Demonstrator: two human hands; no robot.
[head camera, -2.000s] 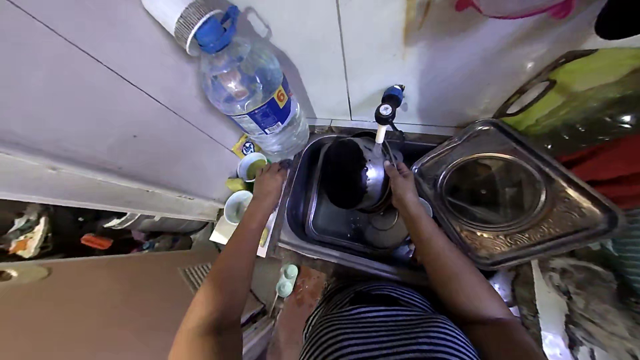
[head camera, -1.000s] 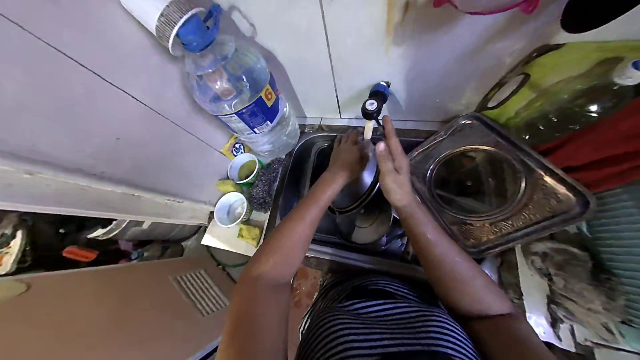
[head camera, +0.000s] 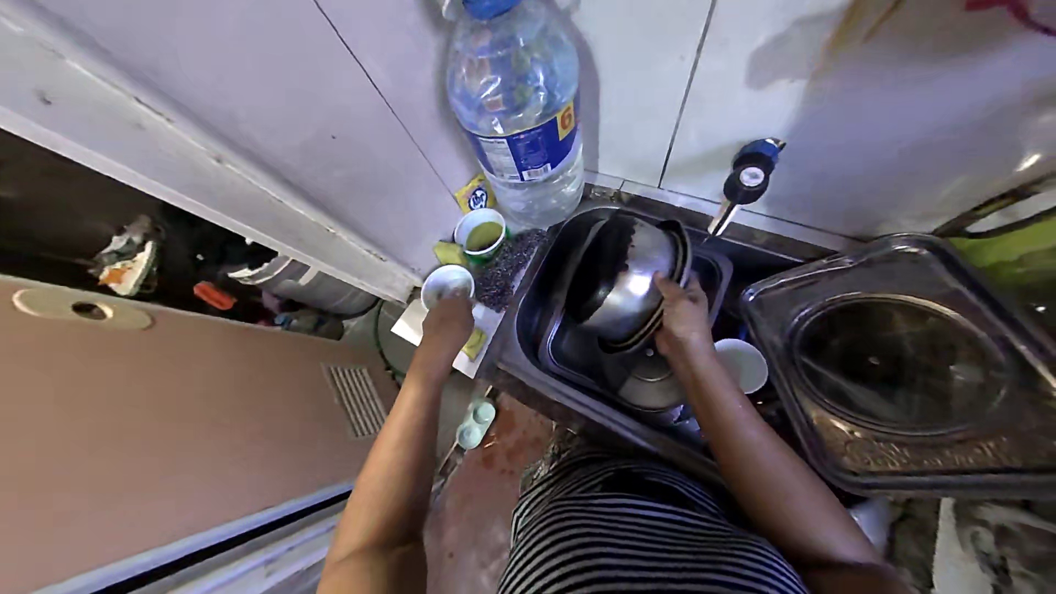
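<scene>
My right hand (head camera: 683, 313) grips the rim of a metal pot (head camera: 631, 285), which is tilted on its side over the sink (head camera: 528, 338), its outside partly blackened. My left hand (head camera: 450, 318) is at a small white tub (head camera: 446, 282) left of the sink, its fingertips inside or over the opening; whether they hold anything is hidden. Behind that tub stands another tub with yellowish-green contents (head camera: 484, 236). A dark scouring pad (head camera: 505, 268) lies beside both tubs. A yellow sponge piece (head camera: 474, 342) lies near my left wrist.
A large water bottle (head camera: 520, 124) stands behind the tubs against the wall. The tap (head camera: 747, 177) is over the sink's back edge. A white bowl (head camera: 741, 365) sits in the sink's right part. To the right leans a large metal tray or lid (head camera: 903, 363) with a round middle.
My left hand has moved from the pot under the tap to the white tub on the left. The pot, in my right hand, has its blackened outside showing again. The view has shifted left.
</scene>
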